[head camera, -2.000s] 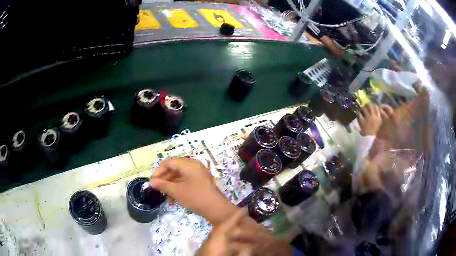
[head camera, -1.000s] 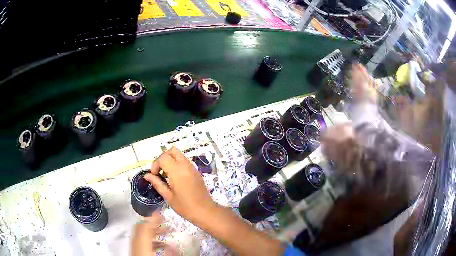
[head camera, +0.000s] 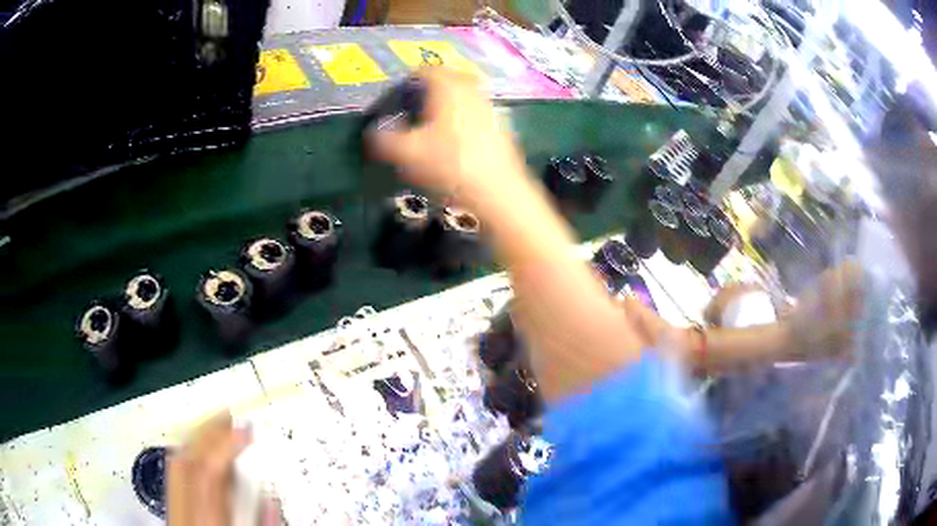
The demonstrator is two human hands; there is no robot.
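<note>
My right hand [head camera: 447, 139], blurred, reaches over the dark green belt and holds a black cylindrical unit [head camera: 396, 108] near the belt's far edge. The fingers hide part of this unit. My left hand [head camera: 211, 473], also blurred, is at the lower left over the cream-white bench. It covers the right part of another black unit [head camera: 151, 479] standing there. Whether it grips this unit cannot be told. White liner scraps [head camera: 380, 467] litter the bench between the arms.
Several units with pale end rings [head camera: 224, 293] stand on the belt [head camera: 62, 231]. More black units [head camera: 619, 257] stand on the bench at right, partly behind my right arm. Another person's forearm [head camera: 760, 344] reaches in from the right. Yellow labels [head camera: 349, 64] lie beyond the belt.
My right hand has moved from the bench up over the belt, now with a unit in it. The unit it was working on has left its bench spot. My left hand has moved left.
</note>
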